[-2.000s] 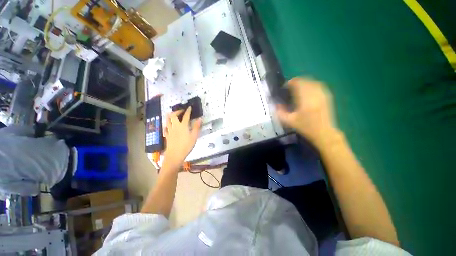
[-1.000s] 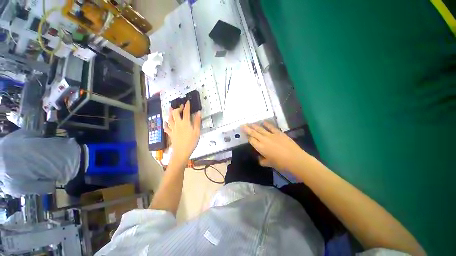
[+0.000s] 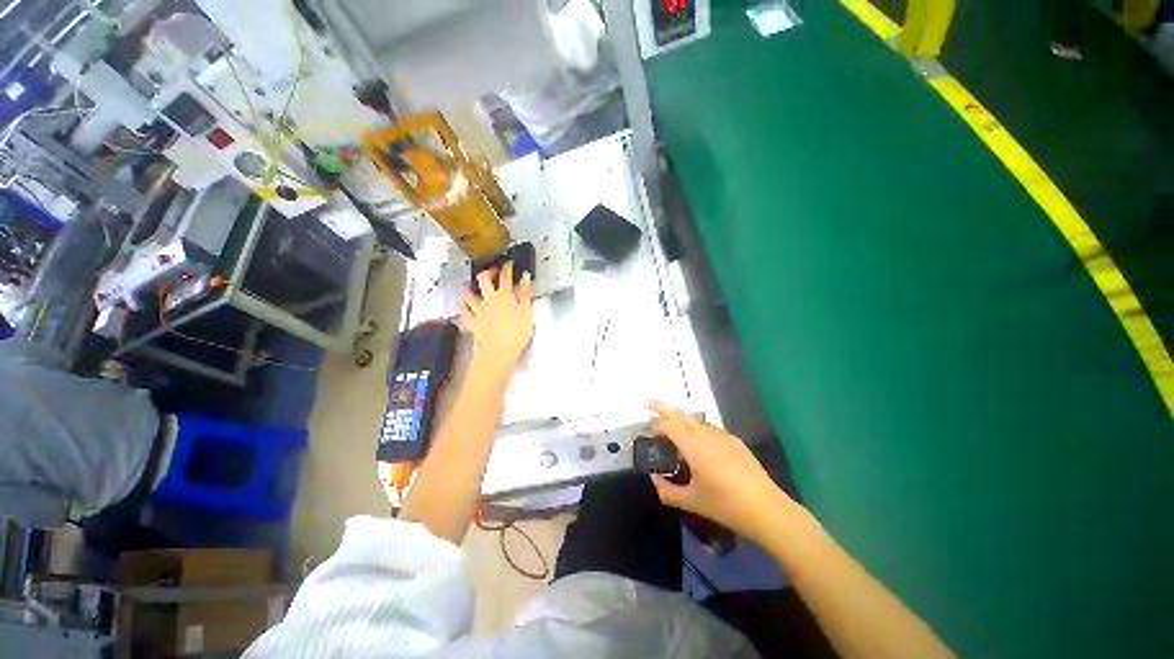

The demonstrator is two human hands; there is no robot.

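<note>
My left hand (image 3: 500, 315) rests with its fingers on the black fixture (image 3: 519, 261), which lies on the white machine bed below the orange-yellow cylindrical unit. What sits in the fixture is hidden by my fingers. My right hand (image 3: 711, 474) is at the right end of the machine's front edge. It holds a small black watch housing (image 3: 655, 454) between thumb and fingers, beside the round push buttons (image 3: 587, 452).
The black pendant (image 3: 417, 390) lies left of my left forearm. A loose black block (image 3: 608, 233) sits at the bed's right rear. The green conveyor belt (image 3: 824, 322) runs along the right. A seated person's sleeve (image 3: 77, 431) shows at the far left.
The fixture and my left hand have moved away from me, to beneath the orange-yellow unit. My right hand, flat on the front edge one second ago, now shows the black housing in its fingers.
</note>
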